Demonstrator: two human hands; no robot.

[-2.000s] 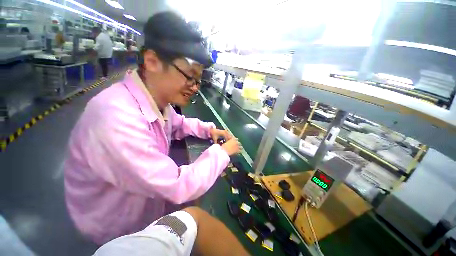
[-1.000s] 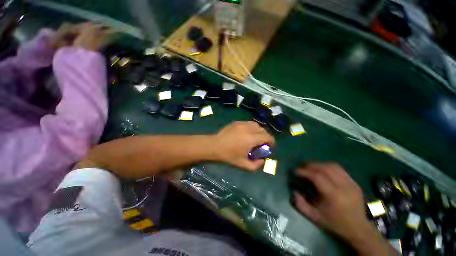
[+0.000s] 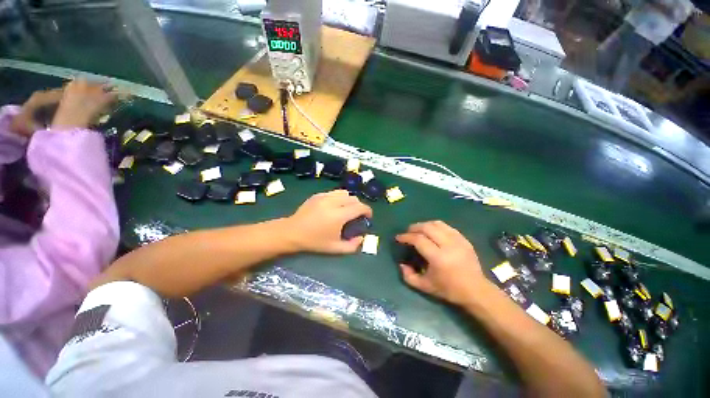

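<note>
My left hand (image 3: 325, 223) holds a black electronic unit (image 3: 356, 227) low over the green belt, its white battery (image 3: 370, 244) sticking out towards the right. My right hand (image 3: 442, 260) is curled around a dark object (image 3: 416, 258), mostly hidden by the fingers; I cannot tell what it is. Black housings with white, yellow-edged batteries (image 3: 221, 189) lie in a pile beyond and left of my left hand. Shinier units with exposed parts (image 3: 567, 317) lie in a pile to the right of my right hand.
A bench power supply (image 3: 291, 48) with lit red and green digits stands on a wooden board (image 3: 339, 64), near two black round parts (image 3: 254, 97). A white lead runs to a pale yellow probe (image 3: 497, 202) on the dividing strip. A person's pink sleeve (image 3: 75, 186) is at left.
The view has turned down from the neighbour to the belt, bringing both my hands into the picture. Since one second ago, my left hand still holds the unit and both piles remain.
</note>
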